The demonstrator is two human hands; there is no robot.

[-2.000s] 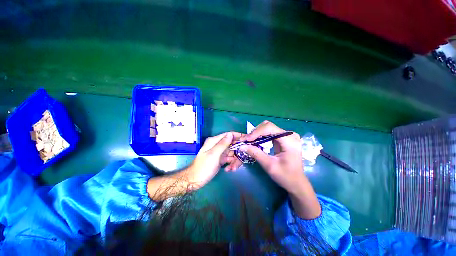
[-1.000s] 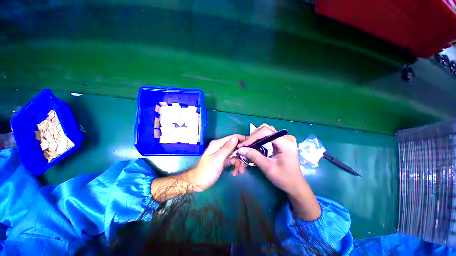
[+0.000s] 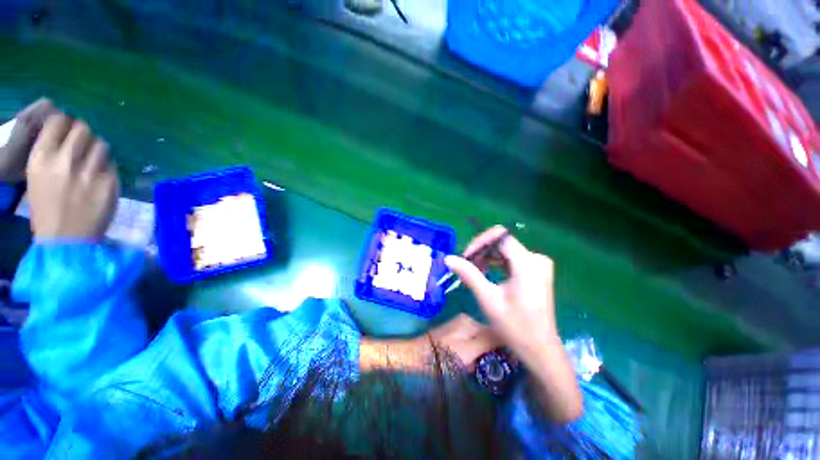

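Observation:
My left hand (image 3: 463,341) is low in front of me, partly hidden by hair and my right forearm, with a round black unit (image 3: 494,371) at its fingers. My right hand (image 3: 517,283) holds dark tweezers (image 3: 476,259) between thumb and fingers, their pale prongs pointing down-left beside the right wall of the front blue bin (image 3: 367,286). That bin holds pale pads (image 3: 402,267). Whether the prongs grip a pad cannot be told.
Another blue bin (image 3: 168,243) with pads stands to the left, near a neighbour's hand (image 3: 72,180). Red crates (image 3: 701,126), a blue stool (image 3: 526,36) and an orange-handled tool (image 3: 596,92) lie beyond the belt. A clear bag (image 3: 583,358) and ribbed trays (image 3: 755,404) are at right.
The view has swung, bringing the stool, crates and neighbour's hand in. My right hand has moved away from the unit toward the front bin with the tweezers. My left hand stays low with the unit.

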